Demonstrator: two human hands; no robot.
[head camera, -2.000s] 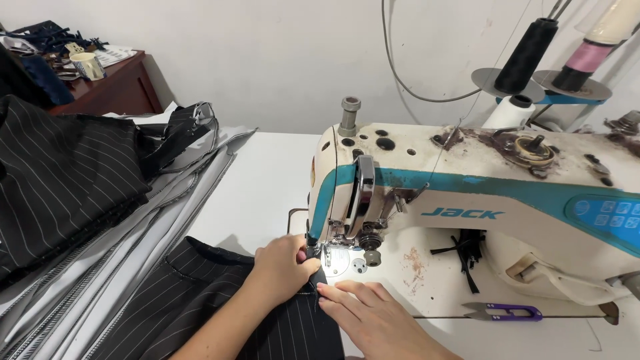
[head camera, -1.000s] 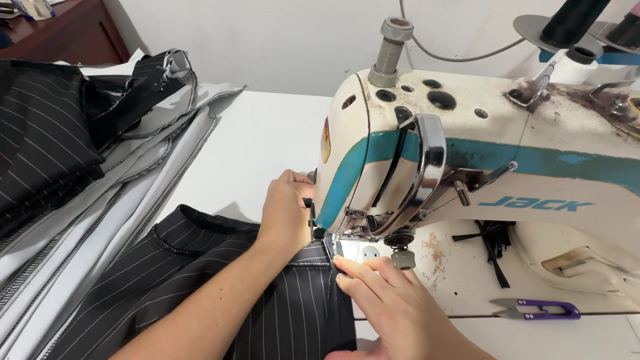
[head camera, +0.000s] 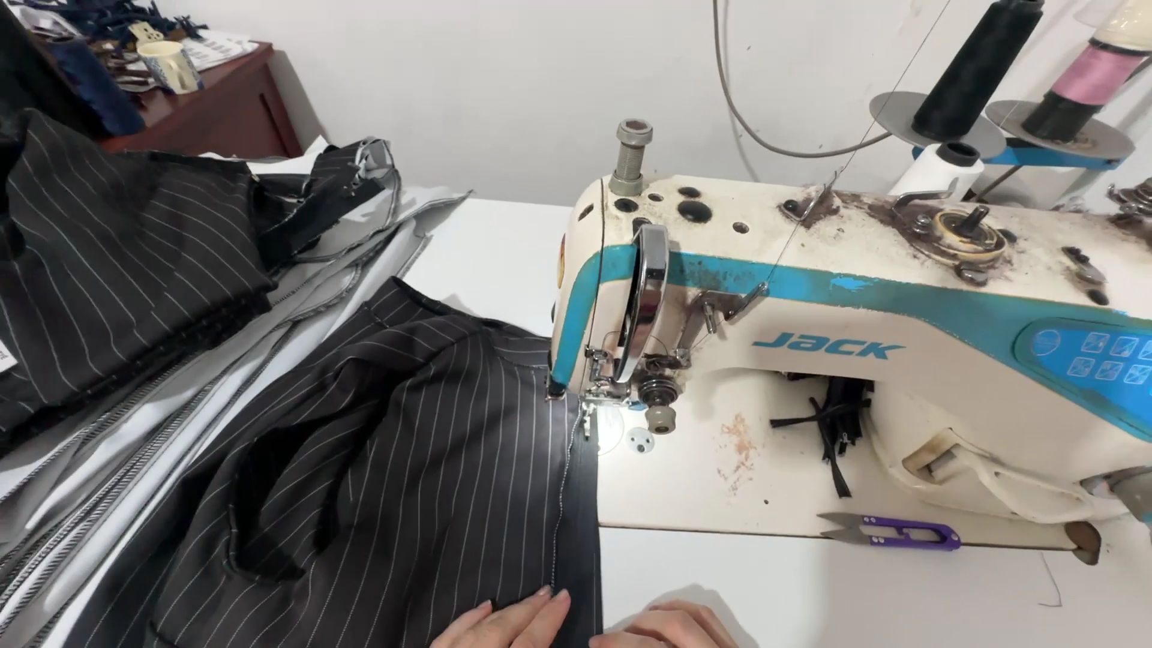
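Observation:
Black pinstriped fabric (head camera: 441, 432) lies across the table, its right edge running up to the presser foot (head camera: 589, 421) of the Jack sewing machine (head camera: 810, 306). At the bottom edge of the view, my left hand (head camera: 508, 623) rests its fingertips on the fabric beside the overlocked seam edge. My right hand (head camera: 670, 627) is just right of it, fingers bent, its fingertips at the fabric's right border; most of this hand is cut off, and its grip cannot be made out.
Piled pinstriped and grey pieces (head camera: 126, 270) lie on the left. Purple thread snips (head camera: 891, 531) and black zippers (head camera: 837, 423) are right of the needle. Thread cones (head camera: 976, 72) stand behind the machine; a mug (head camera: 171, 67) sits on a red-brown cabinet (head camera: 216, 112).
Both hands have moved from beside the needle down to the bottom of the view. More of the striped fabric now lies uncovered left of the machine. The view has shifted back.

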